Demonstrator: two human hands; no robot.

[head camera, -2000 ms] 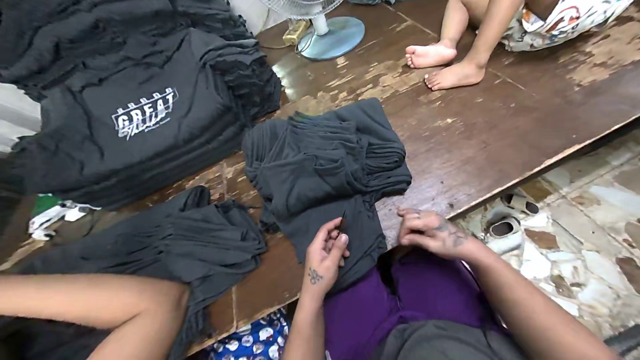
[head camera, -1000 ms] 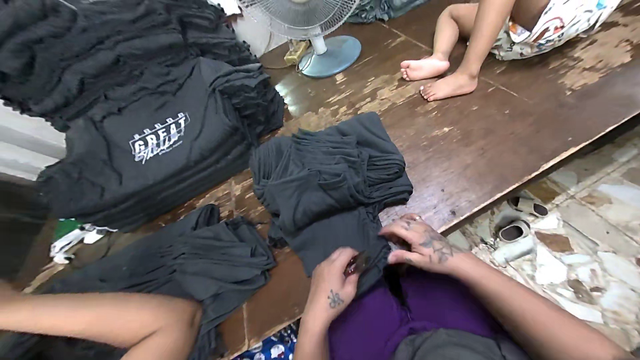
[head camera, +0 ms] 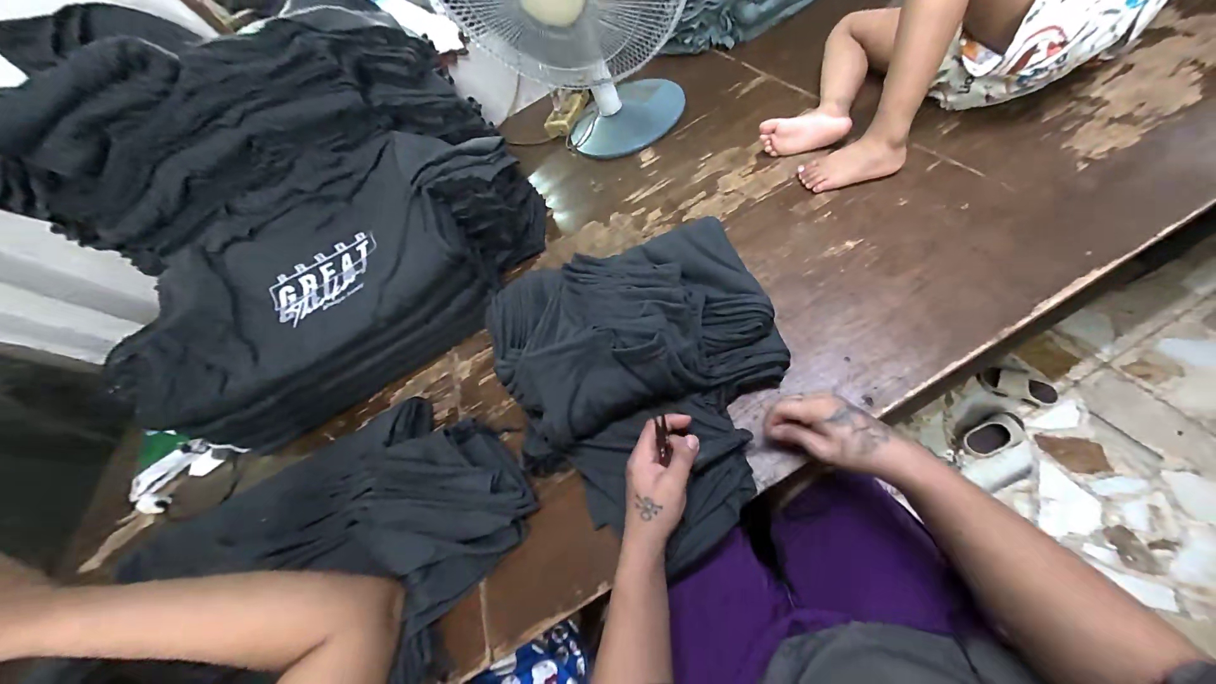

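Note:
My left hand (head camera: 662,467) rests over the dark grey cloth near the table's front edge and grips a small dark tool (head camera: 662,439), perhaps thread snips, between thumb and fingers. Beyond it lies a folded stack of dark grey fabric pieces (head camera: 636,332), one piece hanging over the edge toward my lap. To the right of the cloth, my right hand (head camera: 826,429) is low over the bare wood with its fingers curled; whether it pinches something small cannot be told. More dark fabric pieces (head camera: 427,513) lie to the left.
A tall pile of black printed shirt panels (head camera: 313,285) fills the left of the wooden table (head camera: 912,256). A fan (head camera: 627,119) stands behind. Another person's bare feet (head camera: 850,163) are on the table at the back right; another person's limb (head camera: 237,617) crosses the lower left. Sandals (head camera: 993,432) lie on the floor.
My two hands were close together at the cloth's front edge a second ago; now they are apart, the right one over the bare wood. The dark tool shows more plainly in the left.

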